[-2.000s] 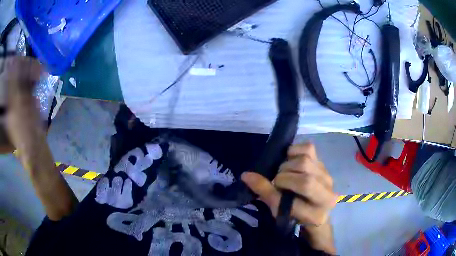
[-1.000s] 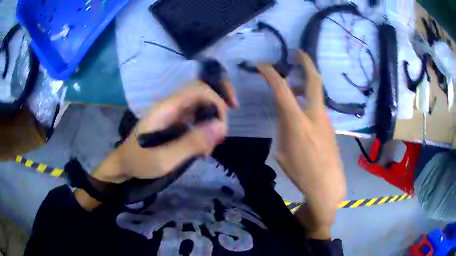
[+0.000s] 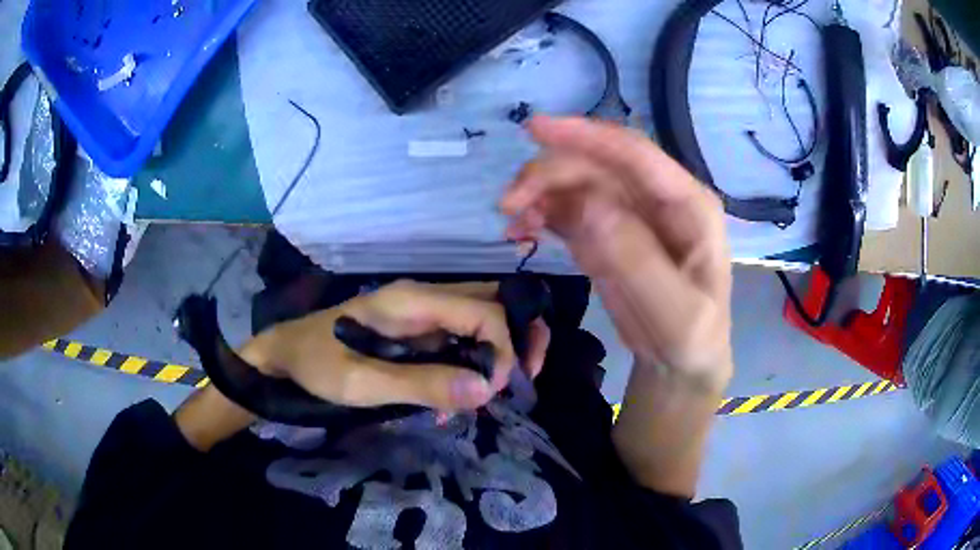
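Note:
My left hand (image 3: pixel 376 349) grips a black padded headband (image 3: pixel 258 389) low in front of my shirt; one end sticks out at the left and the other shows at the fingertips. A small black yoke (image 3: pixel 376 339) lies across the same hand. A thin wire comes from the headband's left end, and a short wire from its right end. My right hand (image 3: pixel 656 252) is raised beside it, fingers bent, thumb and index near each other by the wire; whether a tiny part is between them I cannot tell. A second yoke (image 3: pixel 613 70) lies on the foam sheet (image 3: pixel 365 204).
A black gridded tray (image 3: pixel 414 48) lies at top centre, a blue bin (image 3: pixel 129 140) at top left. Another headband (image 3: pixel 674 118) with wires and an electric screwdriver (image 3: pixel 844 140) lie at right. Cardboard (image 3: pixel 892 252) is at far right. A person's arm (image 3: pixel 43 295) shows at far left.
The headband has passed from my right hand to my left, which came in from the left. A yoke now lies in my left hand. My right hand has drawn back from the yoke on the sheet.

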